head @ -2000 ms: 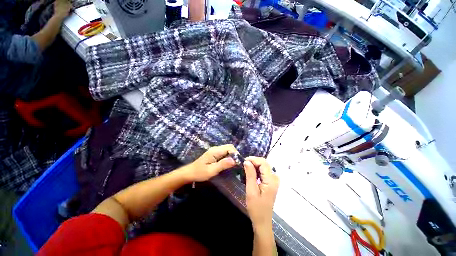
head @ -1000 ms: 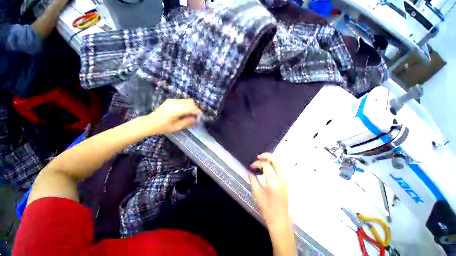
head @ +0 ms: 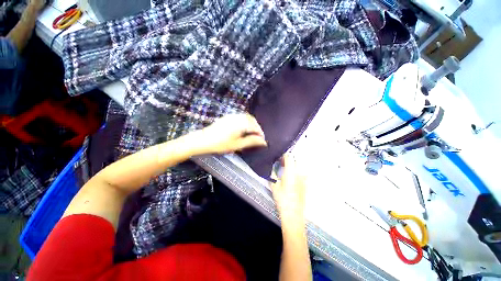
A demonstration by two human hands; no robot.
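The plaid jacket shell (head: pixel 203 71) lies bunched over the white table, with its smooth dark purple lining (head: pixel 291 104) laid open to its right. My left hand (head: pixel 237 133) has curled fingers at the edge between plaid and lining; what its fingertips hold is hidden. My right hand (head: pixel 287 178) pinches the near corner of the lining at the table's front edge. The sewing machine head (head: pixel 406 104) stands to the right, and no cloth is under its needle area.
Scissors (head: pixel 405 237) with red and yellow handles lie at lower right, beside small black pieces (head: pixel 439 263). A thin silver tool (head: pixel 419 189) lies near the machine. A blue bin (head: pixel 52 206) is at lower left. Another person's arm (head: pixel 24 24) shows at upper left.
Over the last second, the lifted plaid part has come down flatter over the table, and my left hand has moved right, closer to my right hand. My right hand stays at the lining corner.
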